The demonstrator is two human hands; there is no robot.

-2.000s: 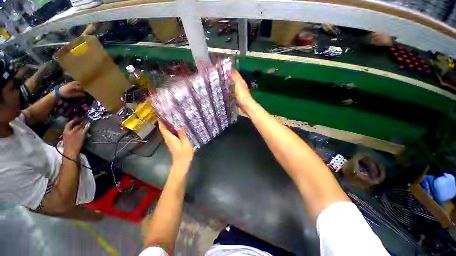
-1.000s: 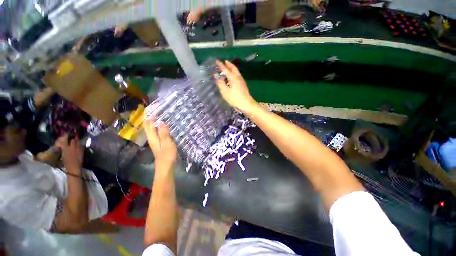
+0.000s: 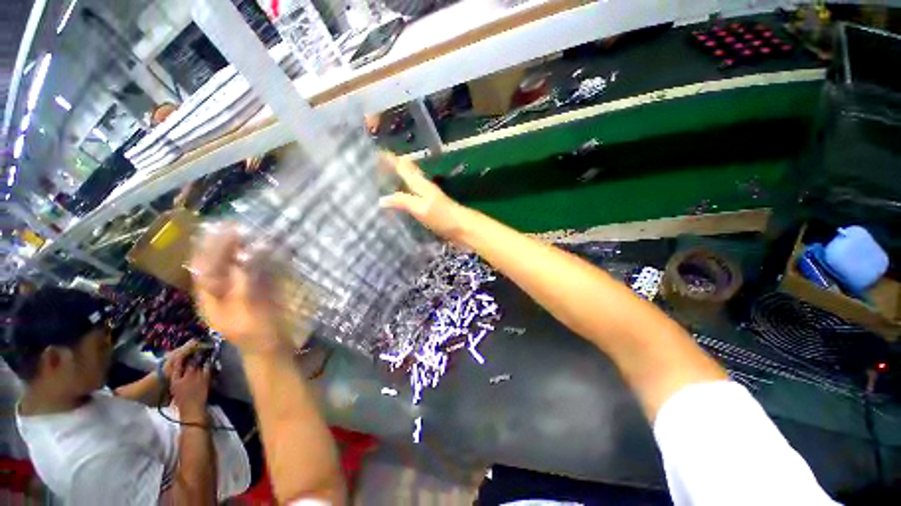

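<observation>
A clear plastic blister tray (image 3: 326, 232) is tilted up over the dark bench, blurred by motion; its pockets look mostly empty. My left hand (image 3: 237, 287) is at its left edge, strongly blurred. My right hand (image 3: 420, 201) holds its upper right edge, with some fingers hidden behind the tray. A heap of small white and silver strip-shaped parts (image 3: 450, 316) lies on the bench below and right of the tray, partly hidden by it. A few loose parts lie around the heap.
A seated person (image 3: 89, 395) works at the left. A green conveyor belt (image 3: 672, 148) runs behind the bench, under a white frame (image 3: 474, 74). At the right are a tape roll (image 3: 703, 277), a white perforated piece (image 3: 647, 283), black coils (image 3: 805, 321) and an open carton (image 3: 840, 287).
The tray was tipped, and its small parts fell into a heap on the bench. The tray has since moved left and now looks mostly empty. The camera view has tilted.
</observation>
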